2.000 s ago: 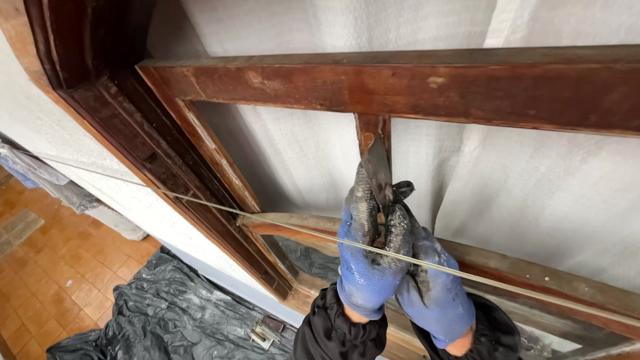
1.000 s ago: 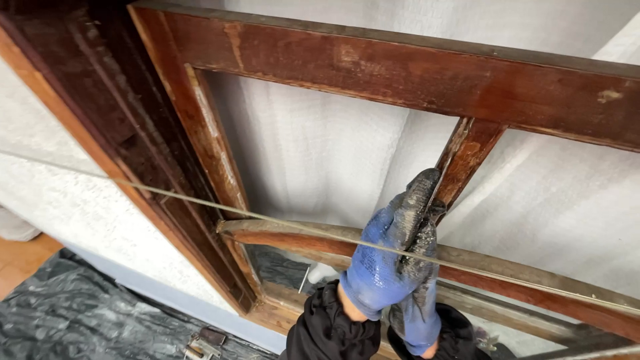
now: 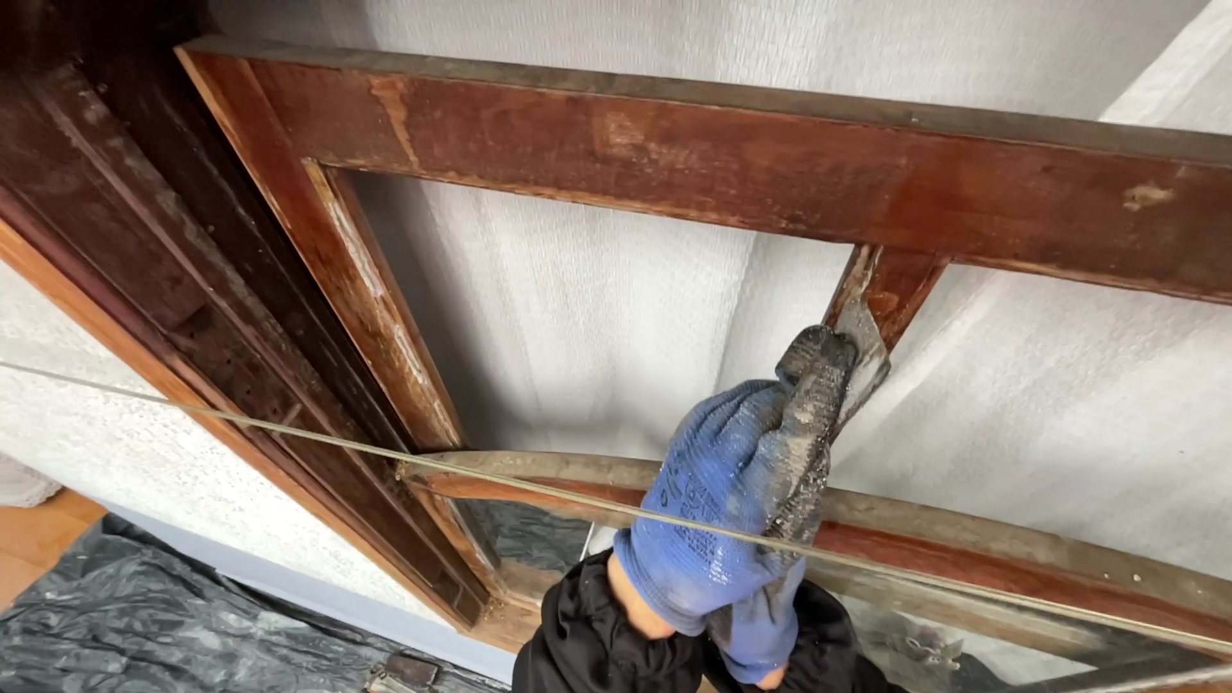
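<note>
My left hand [image 3: 717, 491], in a blue glove with dark coated fingers, is closed around a metal scraper [image 3: 861, 337]. My right hand [image 3: 762, 626], gloved the same way, is pressed against it from behind and mostly hidden; the two clasp the tool together. The scraper's handle is out of sight inside the gloves. Its blade lies against the short upright bar [image 3: 900, 289] of a wooden window sash, just below the reddish-brown top rail [image 3: 693, 164]. Worn, pale patches show on the left stile [image 3: 371, 289] of the sash.
A cord [image 3: 481, 470] crosses in front of the sash and over my gloves. A curved wooden rail [image 3: 962, 529] runs behind my hands. Dark window frame [image 3: 192, 269] and white wall [image 3: 221, 481] stand left, above black plastic sheeting [image 3: 144, 616]. White cloth [image 3: 577, 318] hangs behind the openings.
The view has shifted and come closer to the sash. My hands stay together on the scraper at the upright bar; its blade, hidden a second ago, shows again.
</note>
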